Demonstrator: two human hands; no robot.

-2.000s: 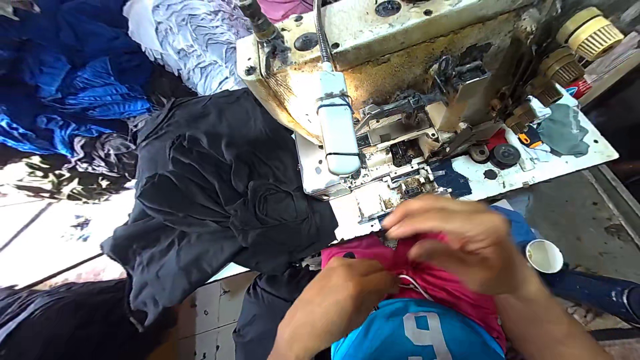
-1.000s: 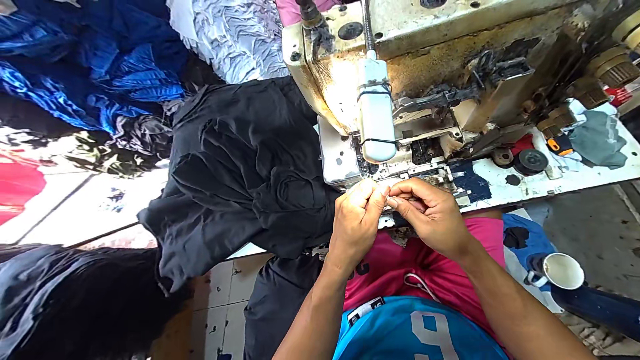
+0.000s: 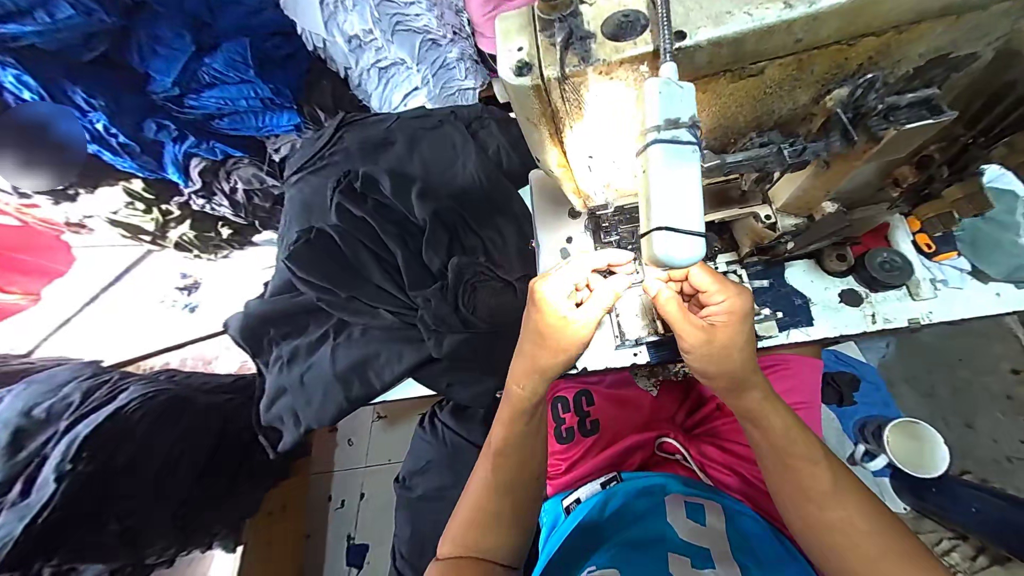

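Both my hands are at the needle area of an industrial sewing machine (image 3: 768, 96). My left hand (image 3: 572, 308) pinches thumb and forefinger together beside the lit presser mechanism (image 3: 614, 226); what lies between the fingertips is too small to tell. Just below the white lamp (image 3: 672, 184), which is strapped on with black bands, my right hand (image 3: 708, 316) has its thumb and forefinger closed, and any thread there cannot be made out. The two sets of fingertips nearly meet. Black fabric (image 3: 416, 240) lies heaped on the table left of my left hand.
Blue cloth (image 3: 184, 72) and pale grey cloth (image 3: 392, 52) are piled at the upper left. A dark spool (image 3: 883, 268) and an orange-handled tool (image 3: 924, 238) sit on the table's right side. Below it stands a white cup (image 3: 916, 448). Dark fabric (image 3: 120, 464) hangs lower left.
Two seconds ago my hands were apart, nearer the table's front edge; they have since come together and now are at the needle area under the lamp. The view has shifted.
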